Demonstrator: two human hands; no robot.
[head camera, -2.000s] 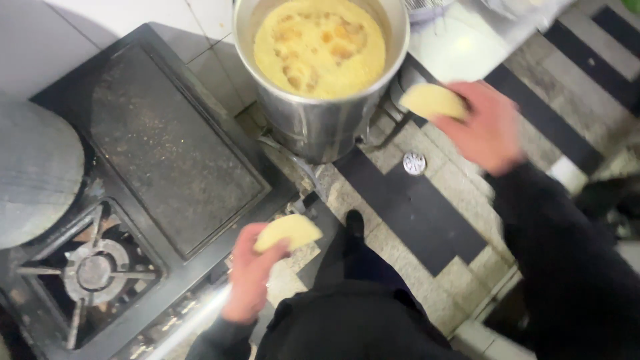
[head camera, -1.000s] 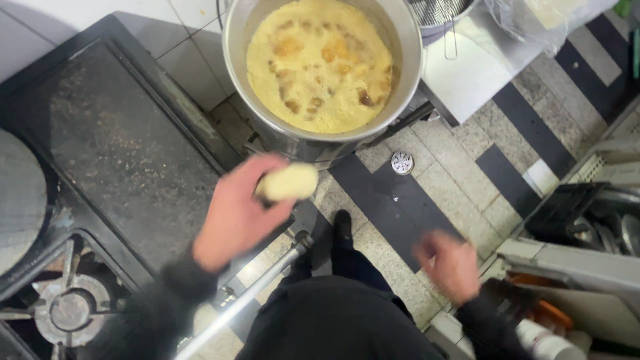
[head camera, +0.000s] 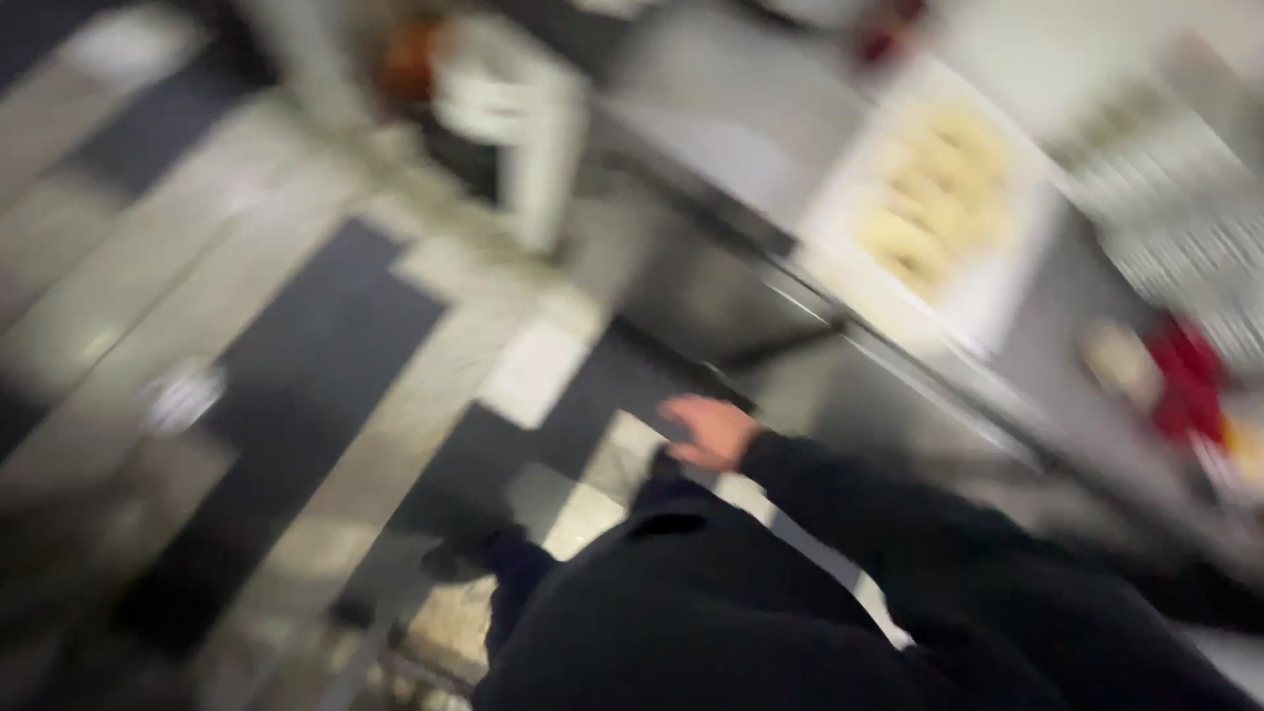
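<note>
My right hand (head camera: 713, 433) hangs in front of my body, beside the edge of a steel counter (head camera: 889, 365), with its fingers somewhat curled and nothing seen in them. My left hand is out of view. On the counter, up and to the right of my hand, lies a white tray (head camera: 1027, 267) bearing several pale yellow half-moon pieces (head camera: 933, 197), seemingly dough. The picture is strongly blurred, so finer detail is lost.
A red object (head camera: 1185, 380) lies on the counter at the right, near a ribbed pale thing (head camera: 1175, 217). A white object (head camera: 543, 128) stands at the upper middle. The floor (head camera: 326, 336) has dark and light stripes and a round drain (head camera: 185, 395).
The view has swung from the stove and pot to the counter. My left hand, earlier holding a pale yellow piece over the pot's near side, has left the view.
</note>
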